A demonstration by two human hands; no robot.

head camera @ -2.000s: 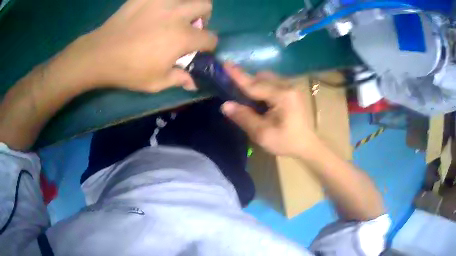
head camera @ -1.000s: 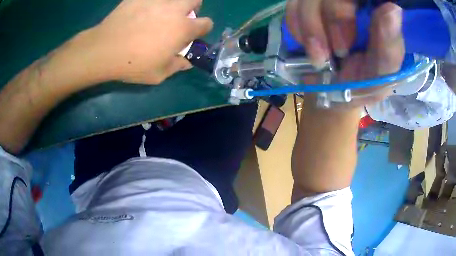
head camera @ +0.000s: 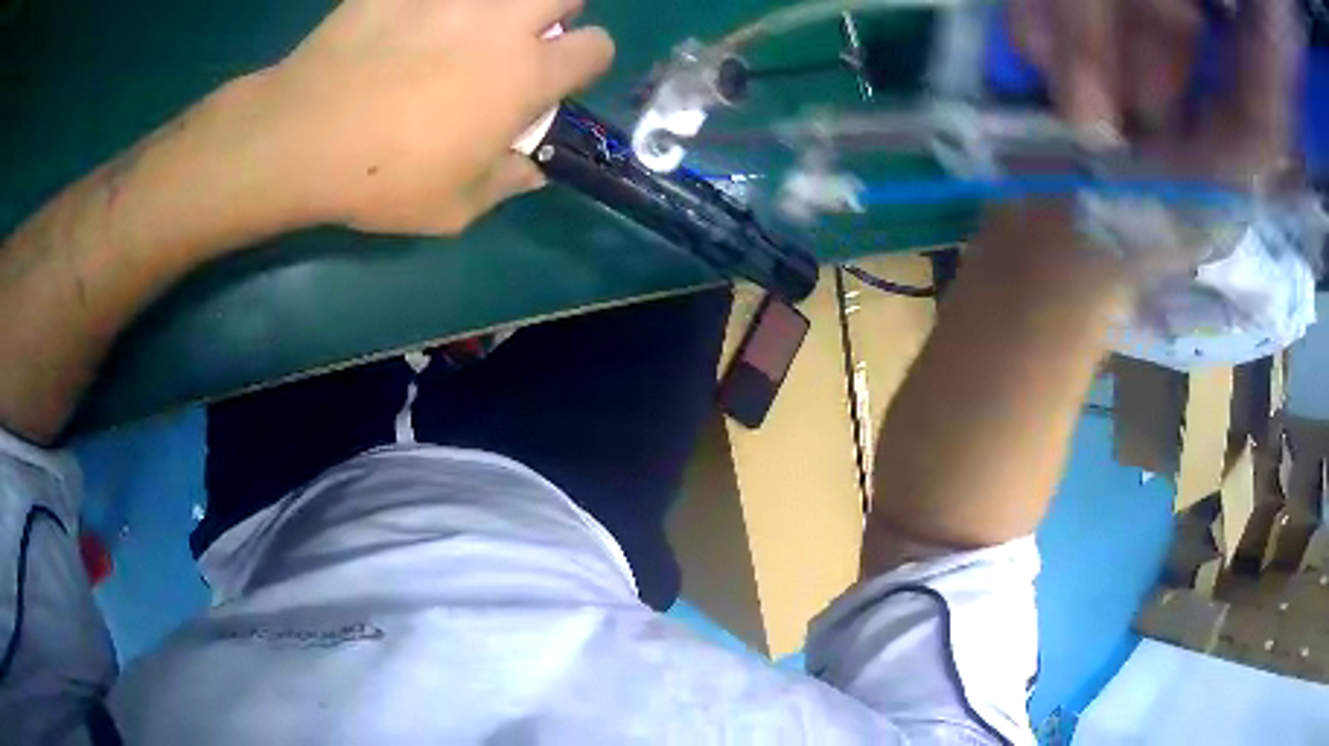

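Observation:
My left hand grips the white barrel of the appliance and covers most of it. The black handle slants down to the right over the belt's edge, with thin blue and red wires near its upper end. My right hand, blurred at the upper right, holds the blue screwdriver body. The metal screwdriver nose is just above the upper part of the handle; I cannot tell if they touch.
The green belt has its near edge across my lap. A reddish-brown and dark phone lies on a tan carton. A blue air hose runs right. Cardboard pieces stand at the right above the blue floor.
My right hand let go of the handle and took the screwdriver. Since a second ago, the screwdriver has shifted up and right, uncovering the handle. My left hand has stayed about still.

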